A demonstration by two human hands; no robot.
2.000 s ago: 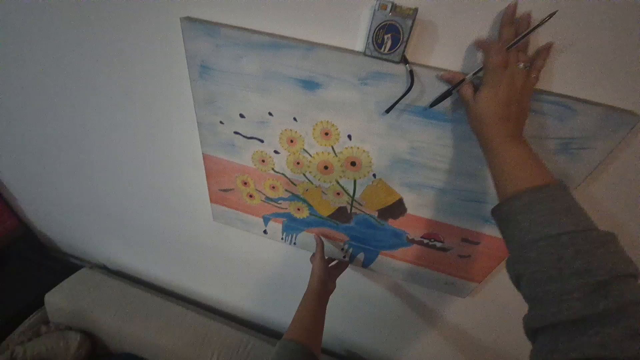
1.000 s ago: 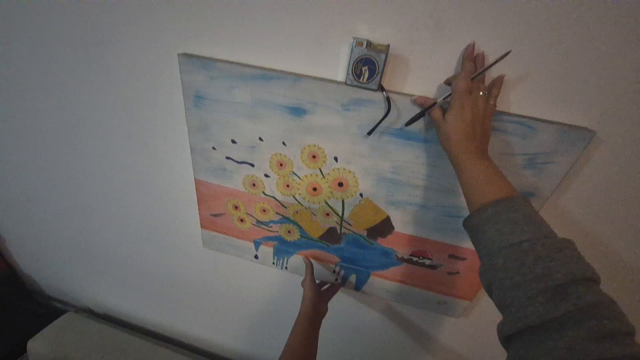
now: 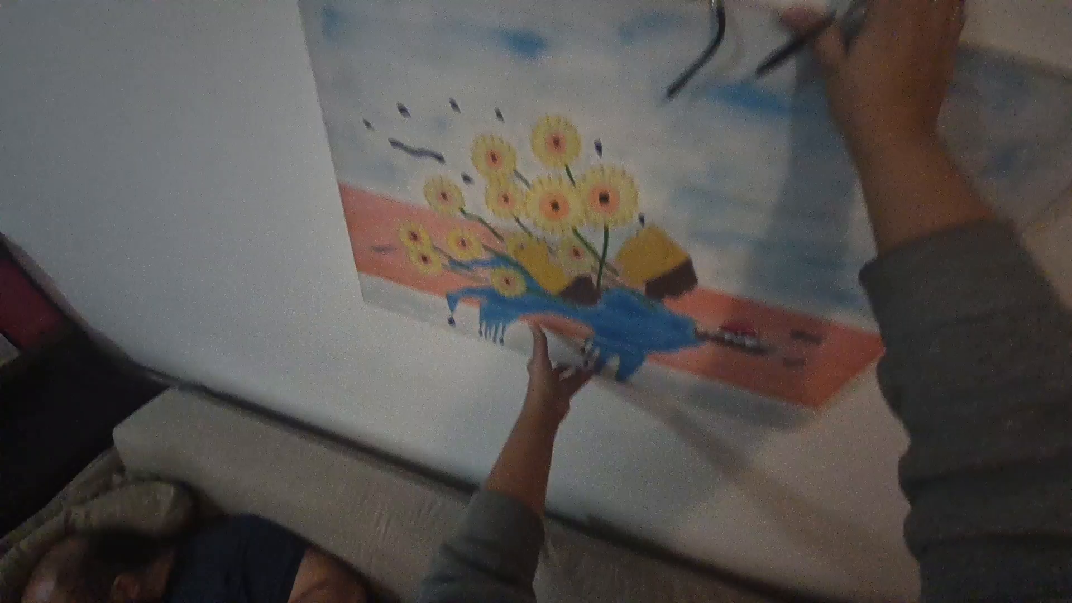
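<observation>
A canvas painting of yellow flowers (image 3: 554,205) lies flat against the white wall, tilted in view. My left hand (image 3: 557,377) grips its lower edge from below, thumb on the painted front. Up at the top right, my right hand (image 3: 900,71) is near the upper part of the painting, with a dark, slim pen or pencil (image 3: 796,43) between its fingers; its fingertips are cut off by the frame. A dark curved strap (image 3: 710,54) hangs over the painting's upper part, and what it hangs from is out of view.
Below the wall (image 3: 184,167) runs the back of a beige sofa (image 3: 318,469). At the lower left a person (image 3: 234,557) in a dark top is on the sofa, beside a cushion (image 3: 134,507). Something dark and red (image 3: 29,301) stands at the left edge.
The view has dropped and come closer, so the tape measure at the painting's top edge has left the frame and the person on the sofa has come in. Both hands remain at the painting.
</observation>
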